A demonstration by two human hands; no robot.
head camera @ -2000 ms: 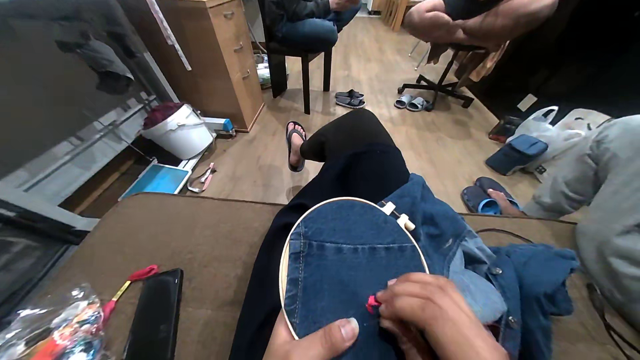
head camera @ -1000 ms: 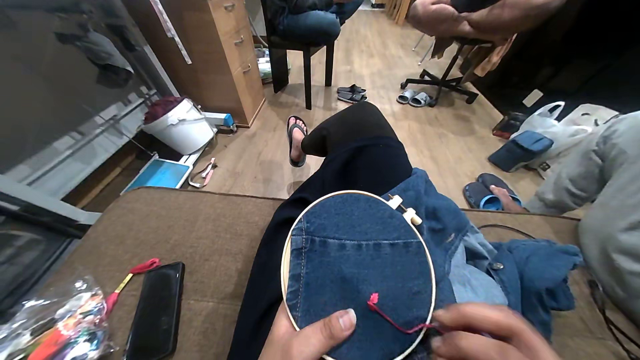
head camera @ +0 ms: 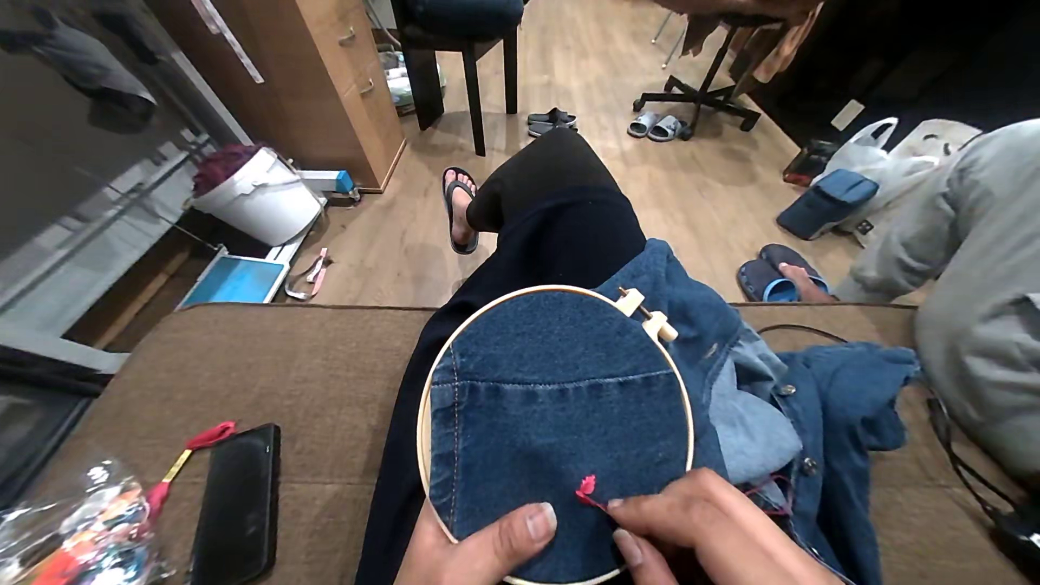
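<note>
Blue denim of a garment (head camera: 561, 431) is stretched in a round embroidery hoop (head camera: 424, 439) with a screw clamp (head camera: 646, 315) at its upper right. Small pink stitches (head camera: 587, 487) stand out on the lower part of the denim. My left hand (head camera: 479, 548) grips the hoop's lower left edge, thumb on the cloth. Close to the stitches, the thumb and fingers of my right hand (head camera: 699, 528) pinch the pink thread; whether a needle is between them I cannot tell. More pink thread (head camera: 768, 496) lies over the garment on the right.
On the brown couch (head camera: 309, 357) lie a black phone (head camera: 236, 504), a skein of red thread (head camera: 183, 463) and a clear bag of colored threads (head camera: 89, 528). A person in grey trousers (head camera: 959, 211) sits at right, near a black cable (head camera: 959, 455). A white bucket (head camera: 260, 195) stands at left.
My right hand was at the stitches, then out at the hoop's right edge with the pink thread stretched across the denim. Now it is back beside the stitches. The left hand still holds the hoop.
</note>
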